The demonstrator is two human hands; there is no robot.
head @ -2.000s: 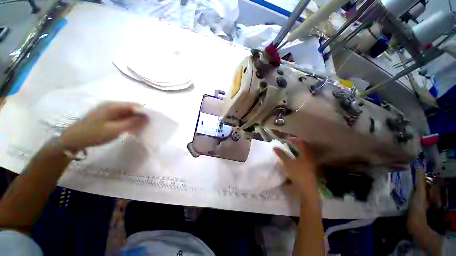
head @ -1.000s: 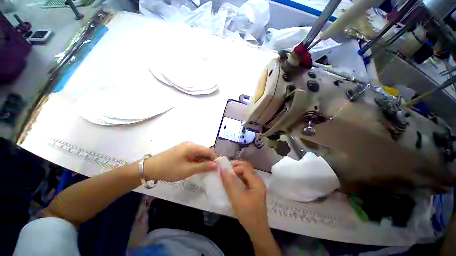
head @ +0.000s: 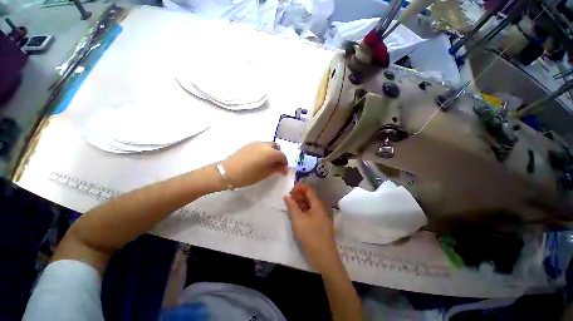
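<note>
A white cut piece (head: 274,189) lies at the machine's left end, its outline faint against the white table. My left hand (head: 256,164) pinches its upper edge beside the needle plate (head: 291,152), fingertips close to the presser foot. My right hand (head: 309,213) is just below the needle area, thumb and fingers curled together at the piece's right edge; the grip is partly hidden. The sewing machine head (head: 402,144) stands to the right. White sewn pieces (head: 383,214) sit bunched against its base.
Two fanned stacks of white cut pieces lie left of the machine, one nearer (head: 144,135) and one farther (head: 223,94). Green-handled snips (head: 451,252) lie by the machine base. Crumpled plastic bags (head: 276,15) are behind the table. Thread stand rods rise at the upper right.
Both hands came together on a white piece in front of the machine, then moved up to the needle area and apart. The sewn pieces now stand uncovered on the right.
</note>
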